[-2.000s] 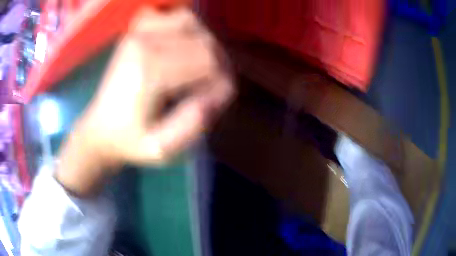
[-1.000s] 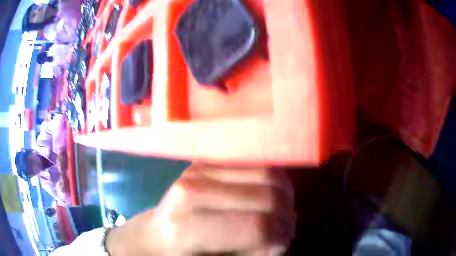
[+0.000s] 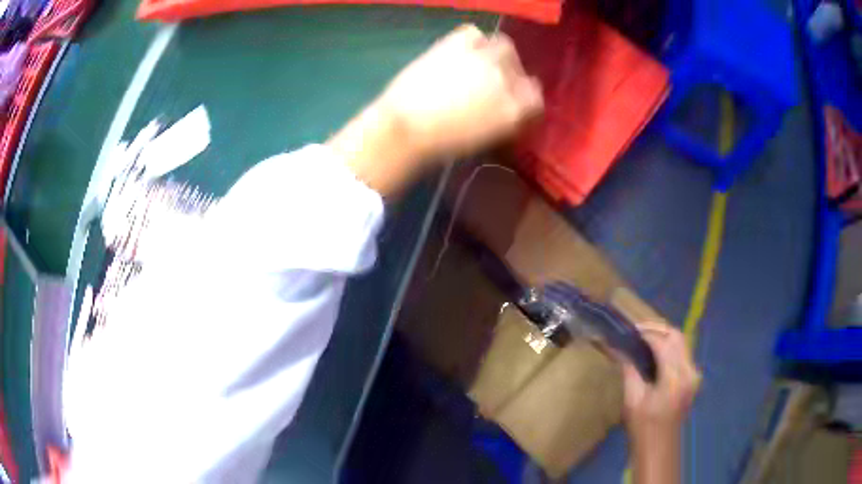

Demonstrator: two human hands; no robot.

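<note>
My left hand, blurred and with fingers curled, is over the right edge of the green bench, beside the red trays; whether it holds anything cannot be told. My right hand is low at the right, its fingers around one end of a long dark bundle with shiny spots, which looks like a bag of black straps. The bundle is above an open cardboard box.
The green-topped bench fills the left, with white strips and a loose pile on it. A red tray edge crosses the top. A blue stool-like frame stands on the grey floor at upper right, near a yellow line.
The view has swung from the close red tray with black watch cases to the bench and floor. My left hand is now higher in view; my right hand and the dark bundle have come into view.
</note>
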